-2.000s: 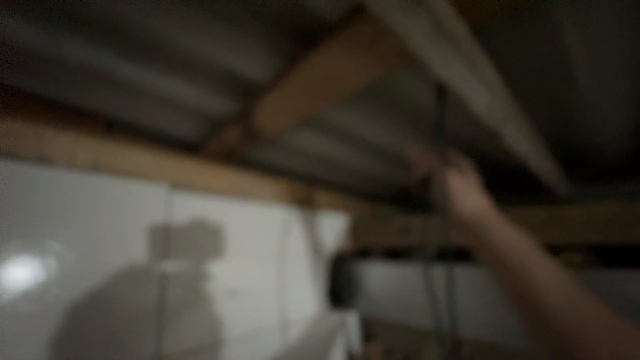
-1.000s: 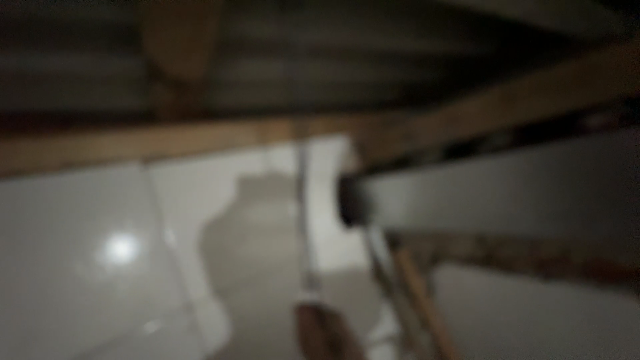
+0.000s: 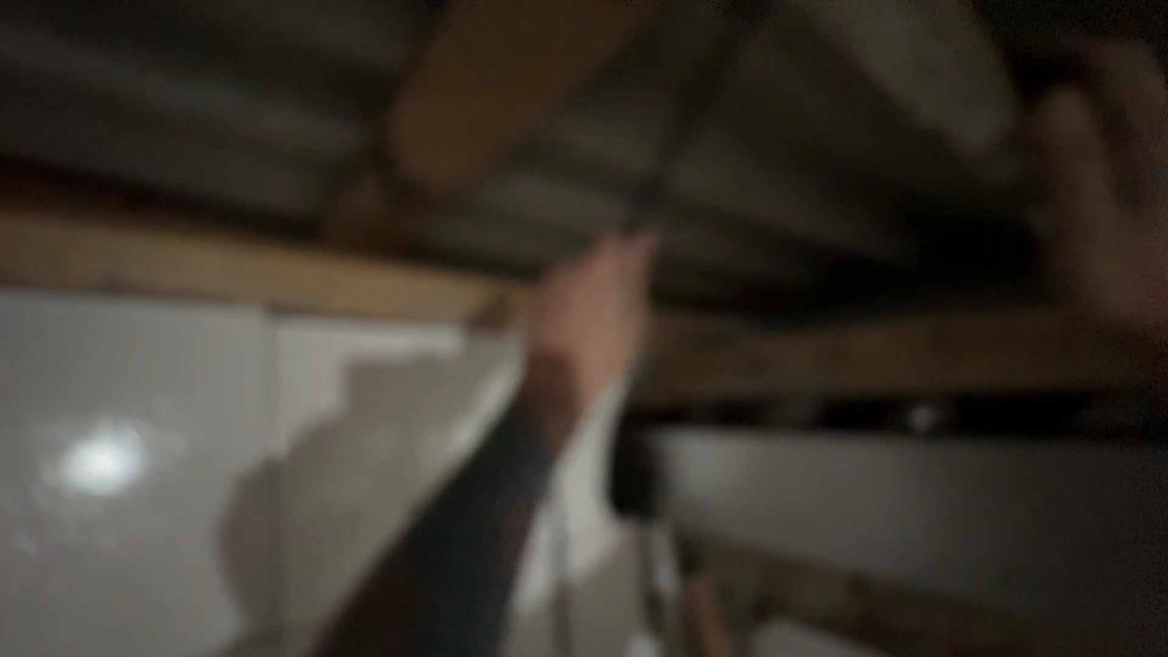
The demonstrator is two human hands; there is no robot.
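My left hand (image 3: 593,306), with a dark sleeve on the forearm, is raised at the middle of the head view, its fingertips around a thin dark cable (image 3: 671,164). The cable runs up from the fingers toward the corrugated roof sheets (image 3: 520,205); a dark line also hangs below the hand. At the right edge my right hand (image 3: 1100,182) is raised, blurred and partly cut off by the frame, near a pale beam (image 3: 922,73). Whether it holds anything cannot be made out.
A wooden rafter (image 3: 484,100) slopes under the roof. Below it a horizontal timber (image 3: 182,251) tops a glossy white panelled wall (image 3: 164,392), which carries a shadow and a light glare. A dark round object (image 3: 634,470) is at the corner, beside another timber (image 3: 912,351).
The view has tilted back up since one second ago. My left hand is now raised to the cable; a hand was low in the frame before. My right hand has come in at the right edge.
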